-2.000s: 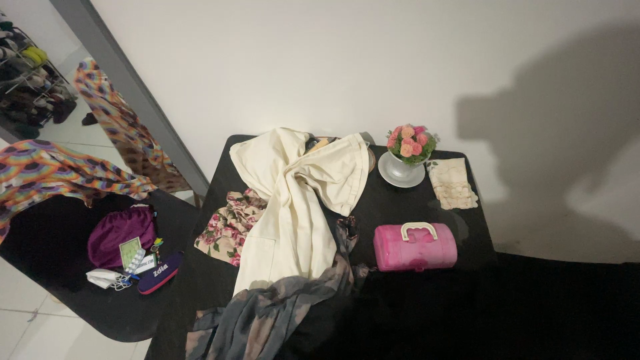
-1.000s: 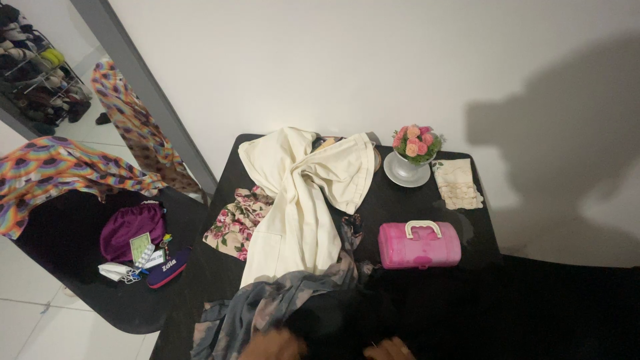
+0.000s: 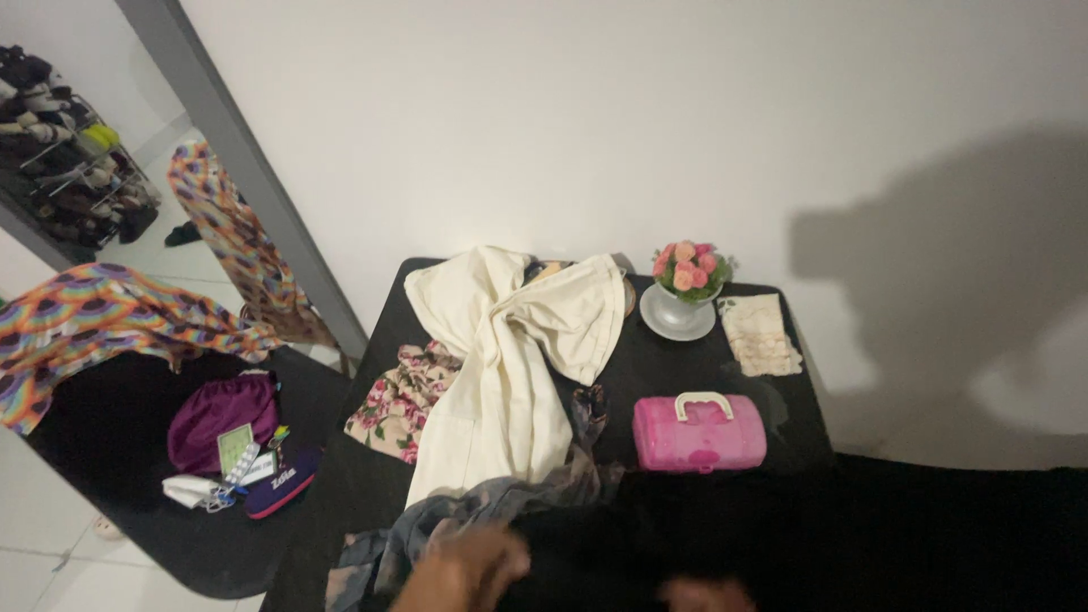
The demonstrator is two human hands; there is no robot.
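My left hand, blurred, is over the near end of a grey patterned scarf; whether it touches the cloth or holds any of it is unclear. My right hand shows only in part at the bottom edge, over black fabric. Beyond them a cream garment, twisted at its middle, lies on the black table. A floral cloth lies at its left side. To the right is a pink translucent plastic case with a white handle.
Artificial roses in a white cup stand on a saucer, beside a folded beige cloth. On the left, a dark surface bears a purple pouch, a dark blue case and rainbow-patterned fabric. A grey-framed mirror leans behind.
Neither hand shows in the oldest frame; both appear at the bottom edge one second ago. My left hand has since come further into view, over the scarf. The garments lie much as before.
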